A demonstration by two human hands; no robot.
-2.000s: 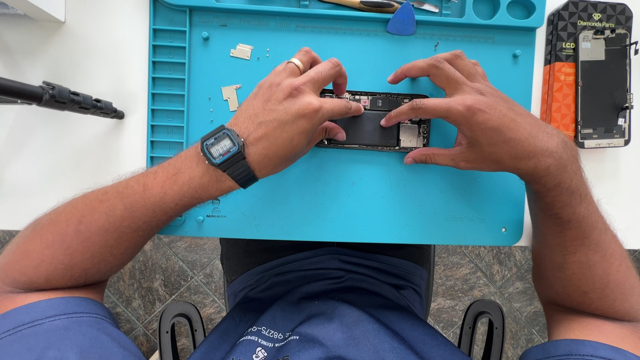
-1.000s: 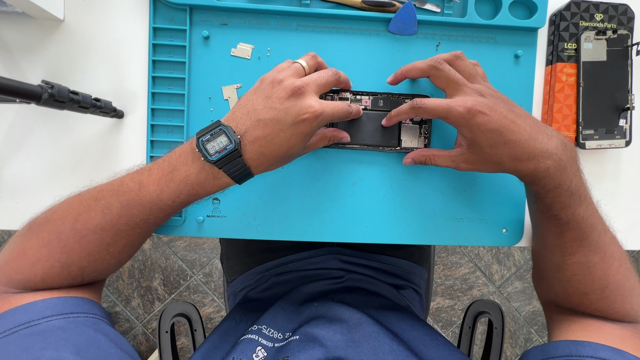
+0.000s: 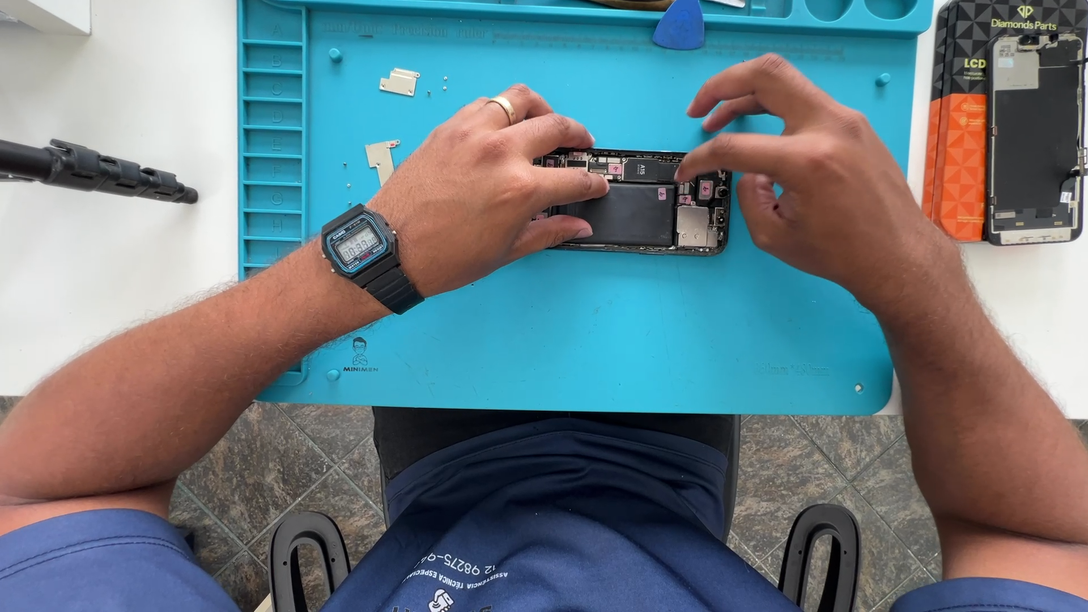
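Note:
An opened smartphone body (image 3: 629, 217) lies flat on the turquoise silicone repair mat (image 3: 595, 340), its black battery, circuit board and silver metal parts exposed. Over its left end rests my left hand (image 3: 501, 183), with the index fingertip on the inside, the thumb at the near edge and another finger at the far edge. That hand hides the left end of the phone. My right hand (image 3: 807, 161) hovers at the right end, fingers apart and holding nothing that shows; its index fingertip is near the circuit board.
Two small metal shield plates (image 3: 399, 82) and several tiny screws lie left of the phone. A blue plastic pick (image 3: 679, 24) is at the mat's back. A phone screen assembly (image 3: 1033, 140) rests by its box (image 3: 956, 161) at right; a black stand arm (image 3: 102, 170) reaches in from the left.
My right hand has come off the phone's right end and moved slightly right; its thumb was at the near edge before. The left hand has stayed on the phone.

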